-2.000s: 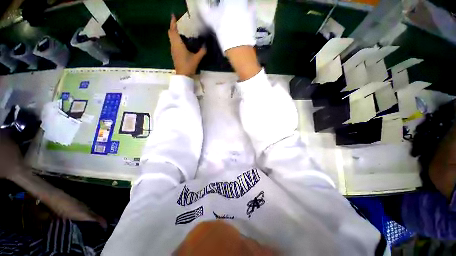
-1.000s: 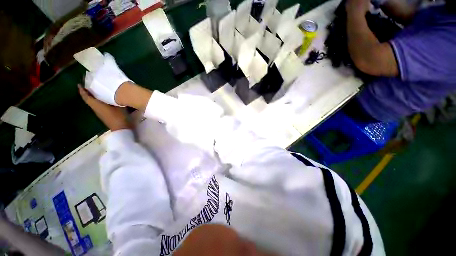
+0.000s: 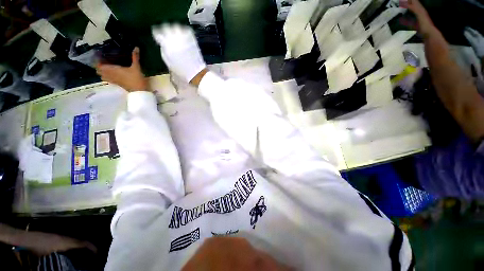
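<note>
My left hand (image 3: pixel 126 74), bare, is at the belt's near edge, thumb up and fingers bent. The dark area at its fingers hides whether it holds anything. My right hand (image 3: pixel 180 52), in a white glove, is over the belt to its right, fingers forward and nothing visible in it. A black carton with raised pale flaps (image 3: pixel 96 22) stands beyond my left hand. Another open carton (image 3: pixel 205 15) stands beyond my right hand. Grey-white bagged products (image 3: pixel 49 75) lie on the belt at the left.
Black cartons with tall cream flaps (image 3: pixel 342 74) cluster on the bench at right, beside a yellow can (image 3: pixel 404 74). A printed sheet (image 3: pixel 63 159) with white paper (image 3: pixel 38 163) lies at left. Another person's arm (image 3: pixel 451 79) reaches in at right; another forearm (image 3: pixel 42 239) is at lower left.
The view has swung back left. My hands, together at a pale-flapped carton one second ago, are now apart. The right hand is off the flap.
</note>
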